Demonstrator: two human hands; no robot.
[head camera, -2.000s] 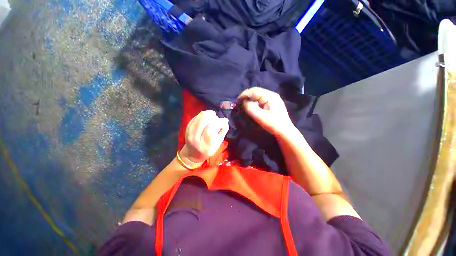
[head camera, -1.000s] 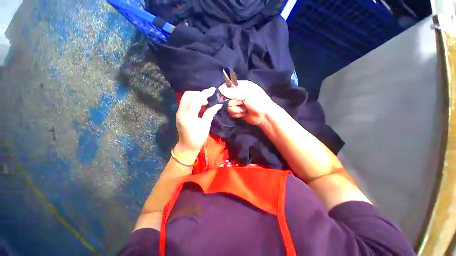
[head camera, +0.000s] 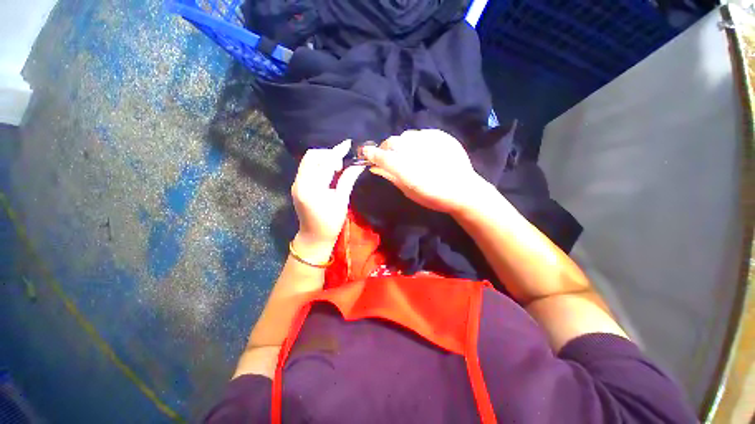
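Note:
A dark navy garment (head camera: 372, 91) lies over my lap and runs forward to the crate. My left hand (head camera: 319, 190) pinches a small bit of the navy cloth between thumb and forefinger. My right hand (head camera: 426, 166) meets it from the right, its fingers curled at the same spot, with the fingertips nearly touching my left ones. A small dark shiny thing (head camera: 363, 151) shows between the fingertips; I cannot tell if it is a snips tip or part of the garment. The inside of my right hand is hidden.
A blue crate (head camera: 222, 31) with more crumpled navy cloth (head camera: 331, 23) stands in front. Another blue crate (head camera: 571, 41) is at the front right. A grey panel (head camera: 654, 157) with a tan edge stands at the right. A red apron (head camera: 397, 302) covers my front. Worn blue-grey floor (head camera: 165, 182) is at the left.
Metal snips that stuck up from my right hand one second ago no longer show clearly. My right hand has turned palm-down, its fingertips against my left hand's pinch. Earlier the hands were farther apart.

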